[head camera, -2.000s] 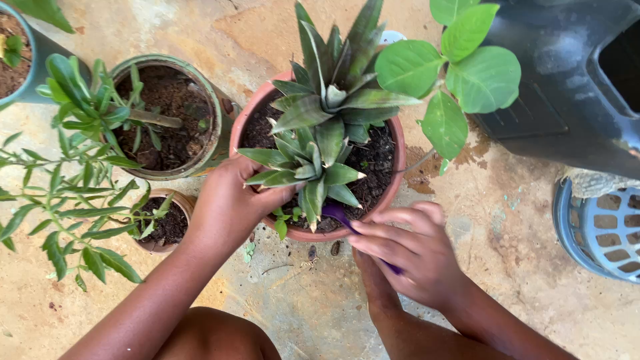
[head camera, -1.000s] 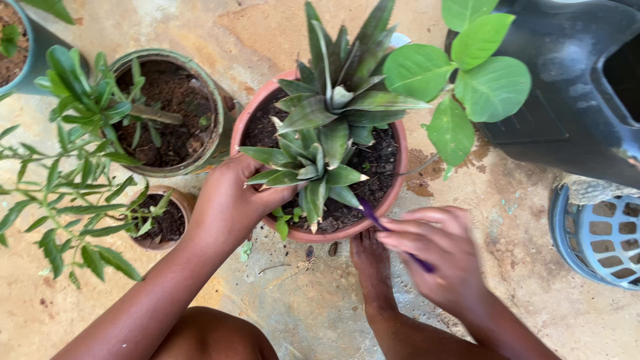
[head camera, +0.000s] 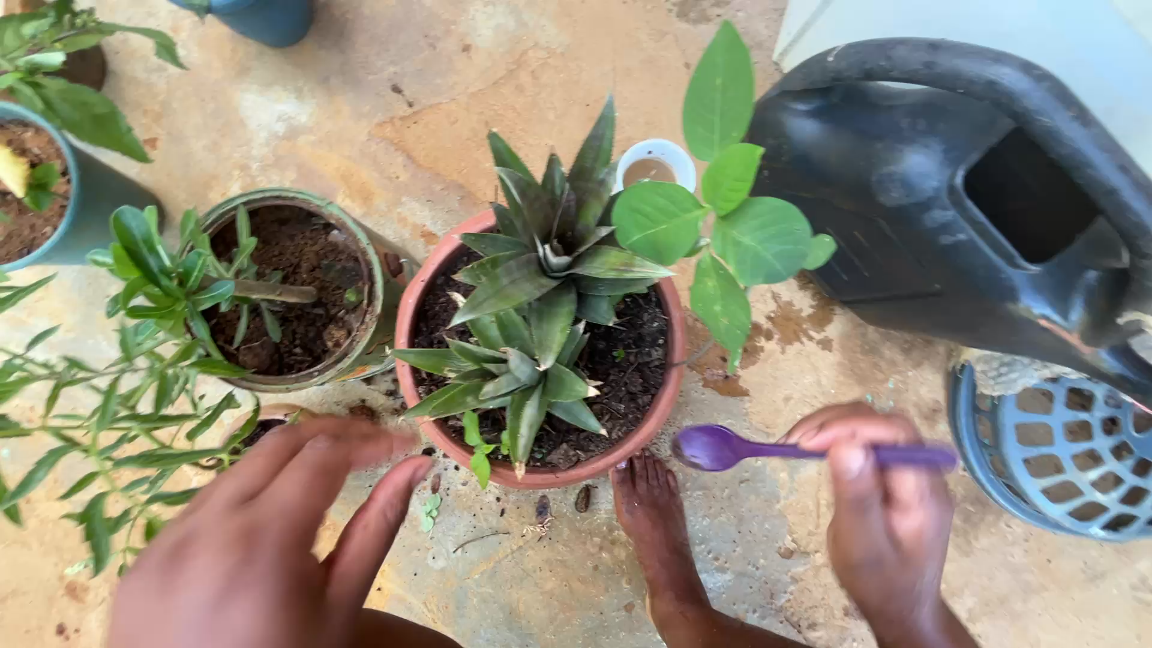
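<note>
Two spiky rosette plants, the larger behind the smaller, grow in dark soil in a round terracotta-coloured pot. A purple spoon is held in my right hand, to the right of the pot, with its bowl end pointing left toward the rim. My left hand, slightly blurred, hovers at the pot's lower left with thumb and fingers apart and nothing between them. Small light-green seedlings stand at the near edge of the soil.
Left of the pot stands a green-rimmed pot with a thick-stemmed plant, near a leafy trailing plant. At right are a black plastic container and a blue plastic basket. A white cup sits behind the pot. A bare foot rests close in front.
My left hand has let go of the smaller rosette plant and moved away toward the lower left. My right hand has drawn the purple spoon away from the pot to the right.
</note>
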